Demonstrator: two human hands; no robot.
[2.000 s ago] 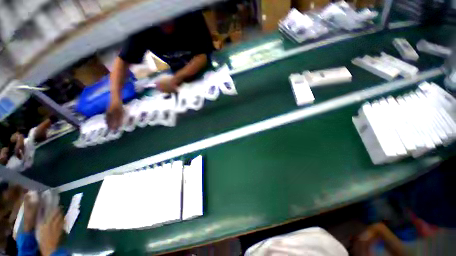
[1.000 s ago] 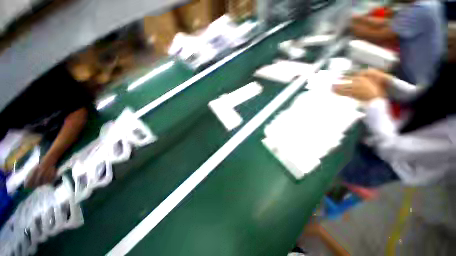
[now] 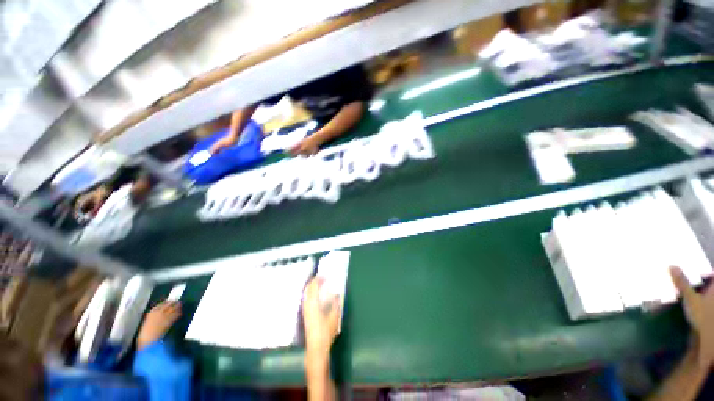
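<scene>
A row of white cartons (image 3: 249, 305) stands side by side on the green surface, left of centre. My left hand (image 3: 321, 315) is around a single white carton (image 3: 335, 274) at the row's right end, with the thumb on its right side. Another row of white cartons (image 3: 618, 254) stands at the right. My right hand (image 3: 695, 301) is at the near right part of that row, close to the picture's edge, with the thumb against the cartons. Its other fingers are blurred, so its grip is unclear.
A pale rail (image 3: 407, 231) crosses behind both rows. Beyond it lie a slanting row of bagged products (image 3: 313, 176) and loose cartons (image 3: 552, 160). A worker opposite reaches near a blue bin (image 3: 223, 157). Another person's blue-sleeved hand (image 3: 159, 323) is at left.
The view swung right, then back left. My hands now show at the two carton rows. The opposite worker's hand has left the bagged products for the blue bin.
</scene>
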